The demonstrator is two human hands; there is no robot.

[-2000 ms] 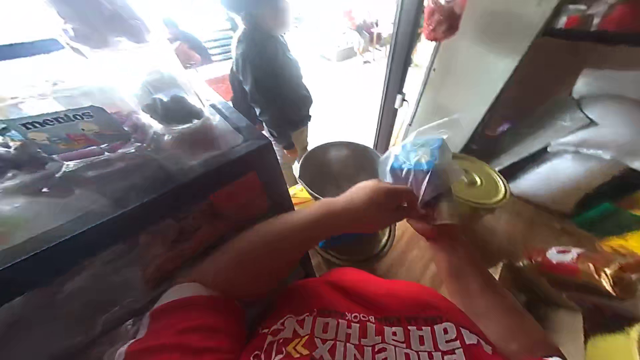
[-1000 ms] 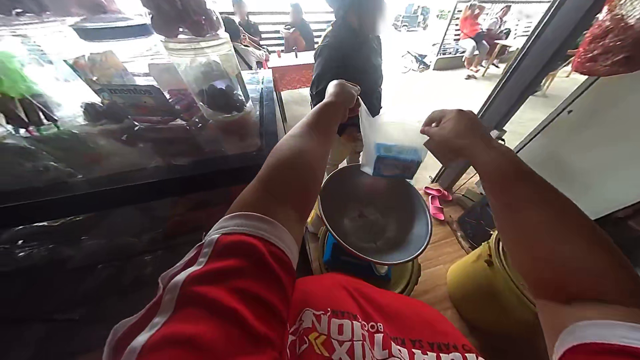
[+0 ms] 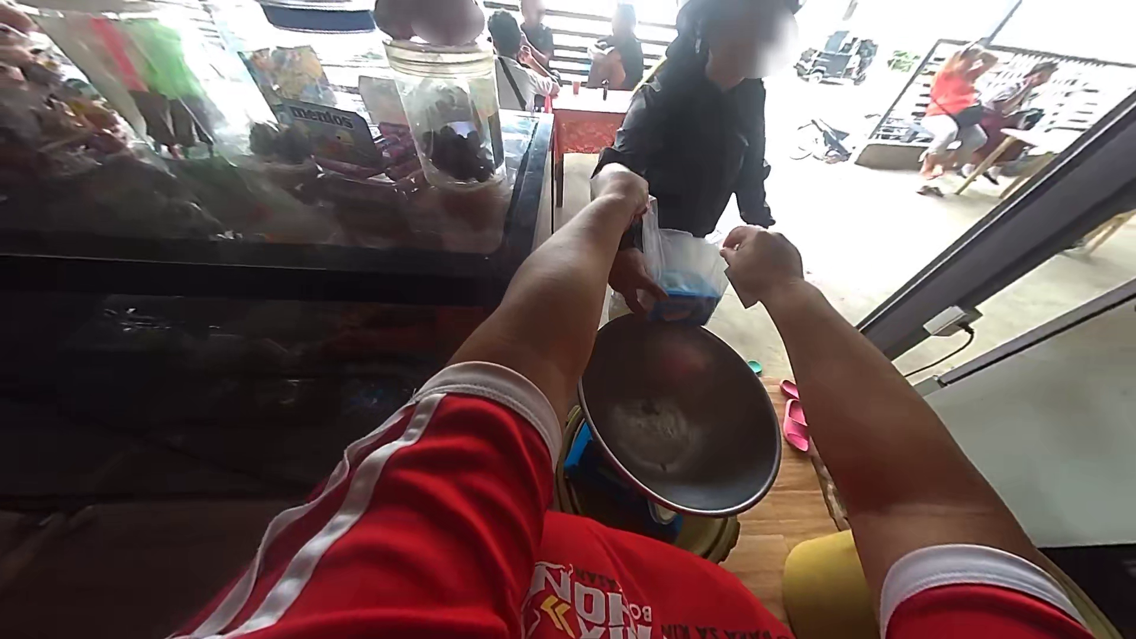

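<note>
Both my hands are stretched out past a round metal bowl, at a clear plastic bag with a blue item in its bottom. My left hand (image 3: 621, 188) grips the bag's left top edge. On the other side, my right hand (image 3: 761, 259) pinches the top edge of the plastic bag (image 3: 694, 257). The blue packet (image 3: 688, 300) lies low in the bag, just above the far rim of the metal bowl (image 3: 679, 417). Another person's hand (image 3: 635, 277) touches the bag's lower left side. A blue scale (image 3: 586, 457) is partly visible beneath the tilted bowl.
A person in a dark jacket (image 3: 701, 133) stands beyond the bowl. To the left is a glass display case (image 3: 355, 213) with a lidded jar (image 3: 448, 120) and a Mentos box (image 3: 333, 135). A yellow container (image 3: 825, 577) stands lower right, near pink slippers (image 3: 796, 424) on the floor.
Two seconds ago my hands were together at the bag; now they are apart, at its two top sides. The other person's hand has come to the bag. The view has turned.
</note>
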